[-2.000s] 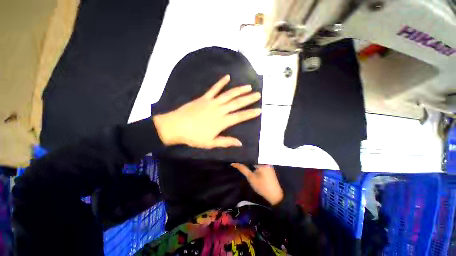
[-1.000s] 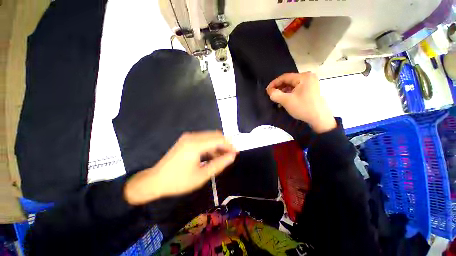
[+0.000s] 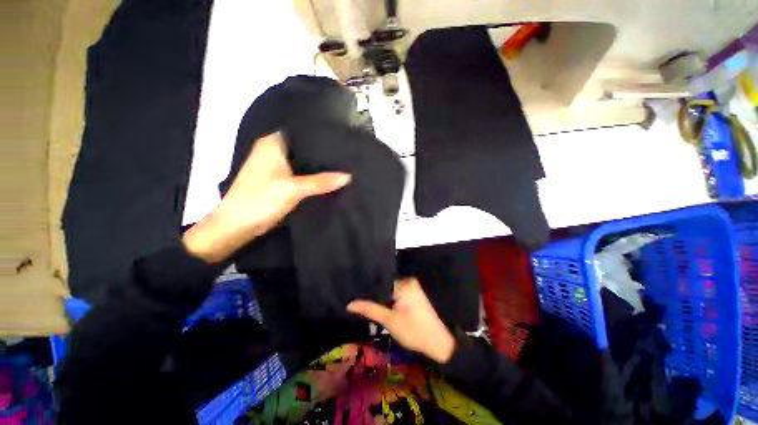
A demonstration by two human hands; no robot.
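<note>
A black cloth panel (image 3: 349, 199) lies over the table's near edge, its rounded far end by the presser foot (image 3: 361, 93). A folded or raised layer of black cloth lies on top. My left hand (image 3: 262, 187) grips this cloth at the left, fingers hidden under it, thumb on top. My right hand (image 3: 414, 319) holds its lower right edge near my lap, thumb on top. Right of the needle lies a black cut piece (image 3: 465, 124) with a curved notch at its near end.
A long black stack (image 3: 137, 133) lies far left beside tan cardboard (image 3: 29, 166). The cream machine head (image 3: 565, 66) spans the top. A blue crate (image 3: 665, 290) with black pieces stands right, a red mesh crate (image 3: 507, 299) below the edge. Snips (image 3: 740, 145) lie far right.
My right hand has moved from the right-hand black piece down to the panel's near edge. My left hand has moved up and taken hold of the cloth, which is now folded or lifted.
</note>
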